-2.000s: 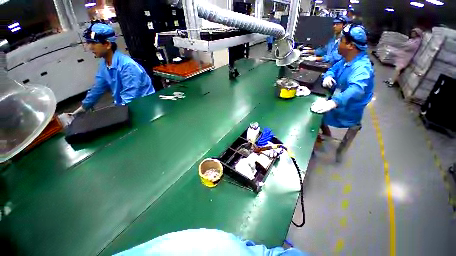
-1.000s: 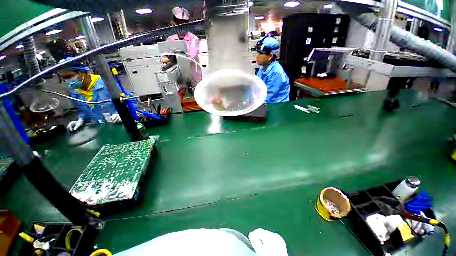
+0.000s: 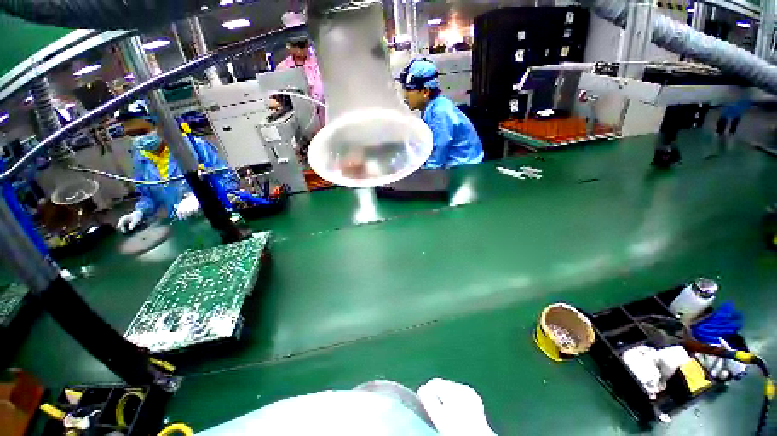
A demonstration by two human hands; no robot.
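My right hand, in a white glove, is at the bottom edge, right of my pale blue clothing. It is cut off by the frame and its fingers cannot be made out. Part of a greyish, clear round disc shows just left of it, mostly hidden by the clothing; whether the hand grips it cannot be told. My left hand is not in view. A green circuit board lies on a dark tray at the left.
The right parts box and yellow tin stand at the right. The left toolbox is at lower left, near a slanted post. A clear fume hood hangs ahead. Coworkers in blue sit across the green bench.
The view has swung left from the right end of the bench to the circuit board. My right hand has entered at the bottom, and part of the greyish disc now shows beside it.
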